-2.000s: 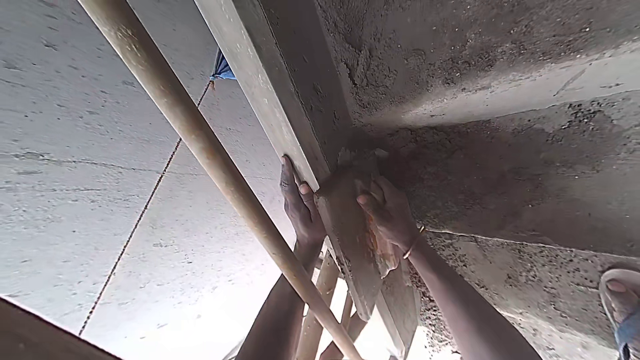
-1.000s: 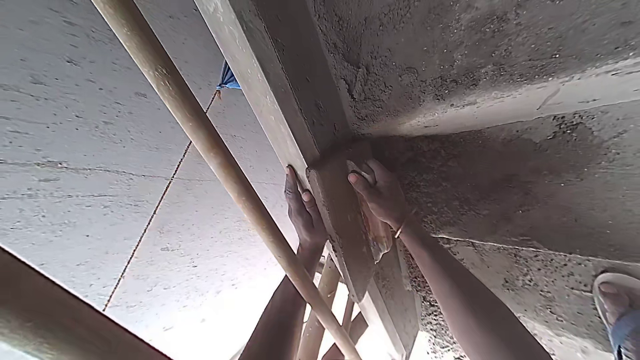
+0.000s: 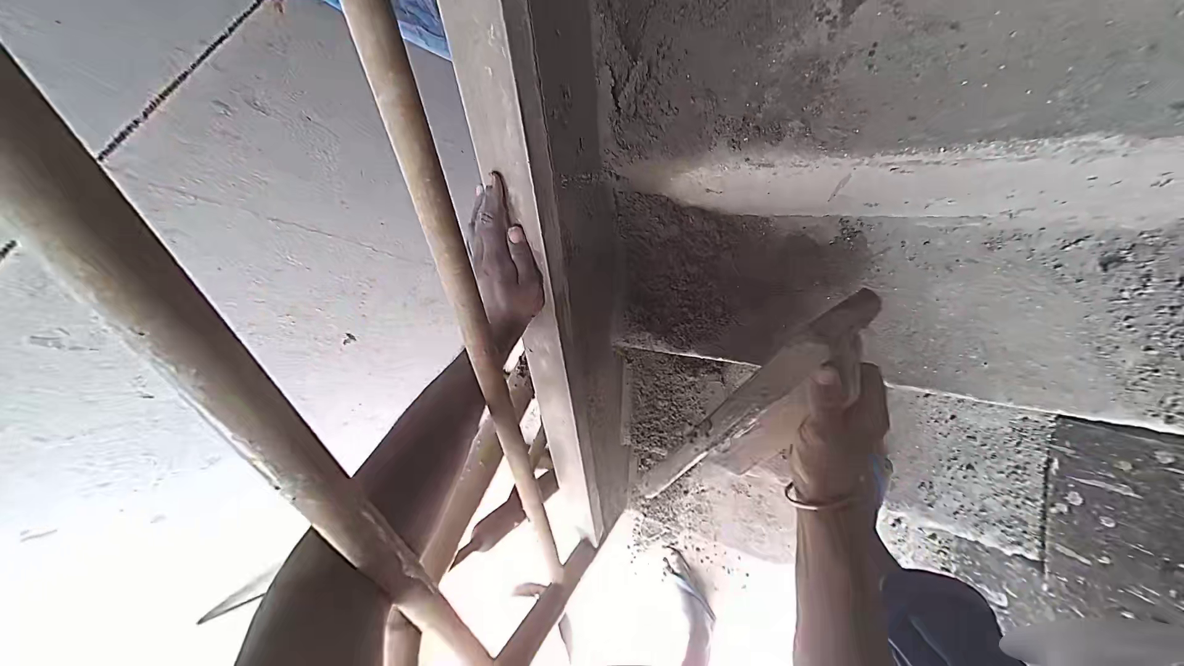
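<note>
My left hand lies flat with its fingers extended against the pale face of a long straight board or edge form, just right of a thin pole. My right hand is closed around the handle of a wooden plasterer's float, held tilted to the right of the board, above the steps. Dark, damp-looking mortar covers part of the step surface beside the board.
A thick pole and a thin pole cross the left side. Rough concrete steps fill the right. A cord runs at upper left; a dark tile or slab lies lower right. A foot shows in bright light below.
My right hand, with the float, has moved away from the board to the right. My left hand remains on the board's side. The view has shifted considerably.
</note>
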